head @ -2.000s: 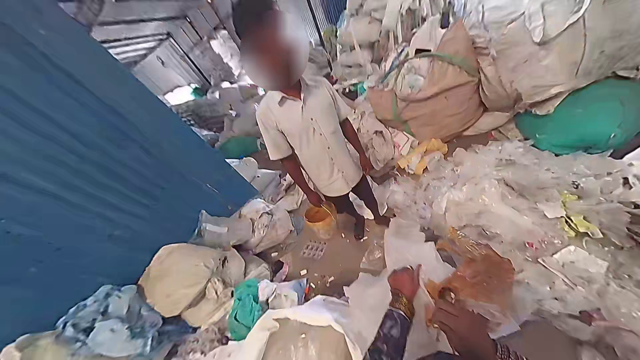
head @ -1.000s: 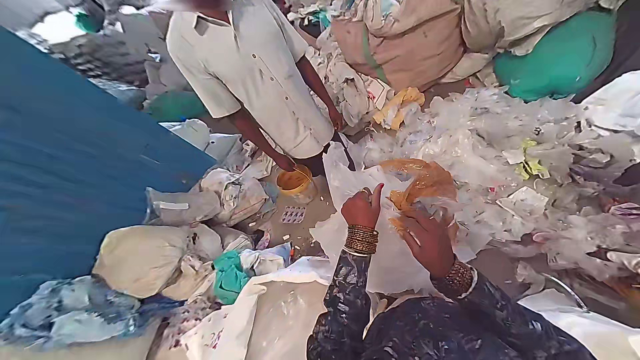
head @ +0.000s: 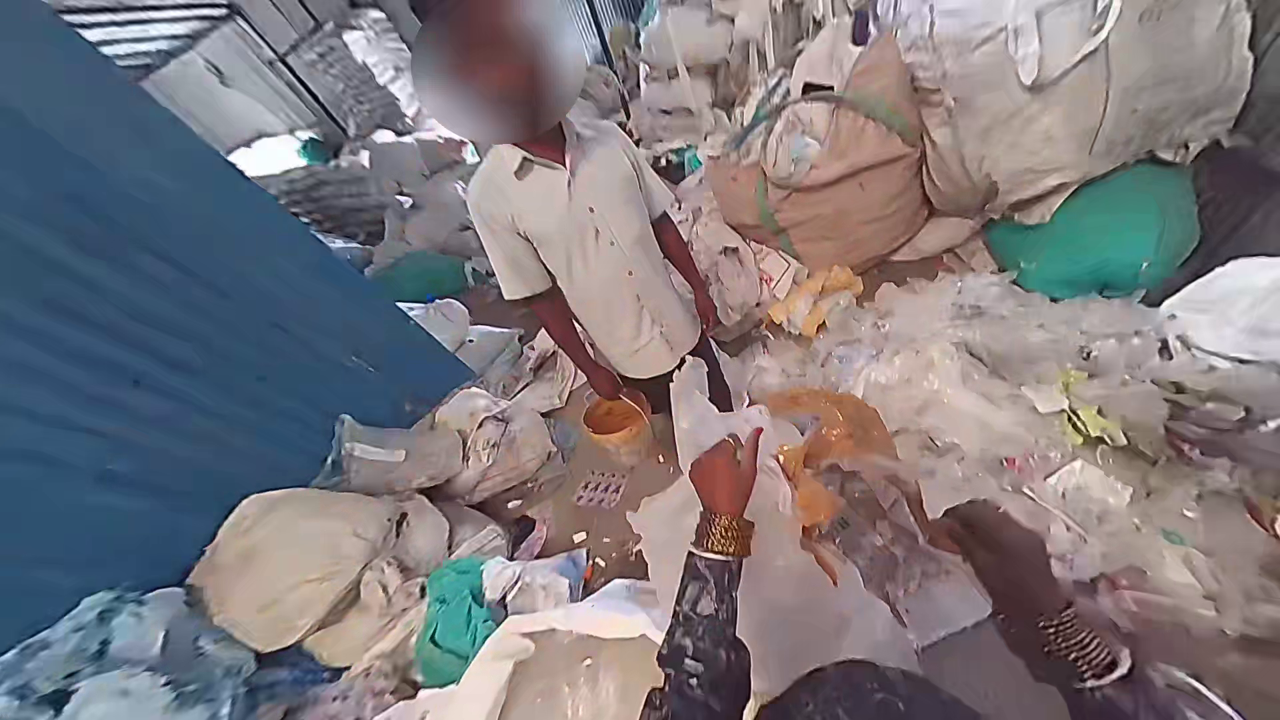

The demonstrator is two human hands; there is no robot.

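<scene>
My left hand (head: 725,475), with gold-toned bangles at the wrist, is closed on a white plastic sheet (head: 800,600) that hangs below it and rises past its knuckles. A crumpled orange plastic film (head: 835,425) lies just right of that hand, with a strip trailing down over the sheet. My right hand (head: 1005,550), blurred and also wearing bangles, is farther right over the loose film; a thin brownish strip reaches its fingers, but whether they grip it I cannot tell. Clear plastic film (head: 890,540) lies between the two hands.
A person in a light shirt (head: 600,240) stands ahead, holding a yellow bucket (head: 615,425). On the left is a blue corrugated metal wall (head: 180,320). Filled sacks (head: 295,565) lie below it. Loose clear film (head: 960,400) is heaped at right, before large stuffed sacks (head: 825,180).
My right hand has moved away from my left, out to the right. The orange film was at my right hand a second ago; now it lies nearer my left. The view has tilted.
</scene>
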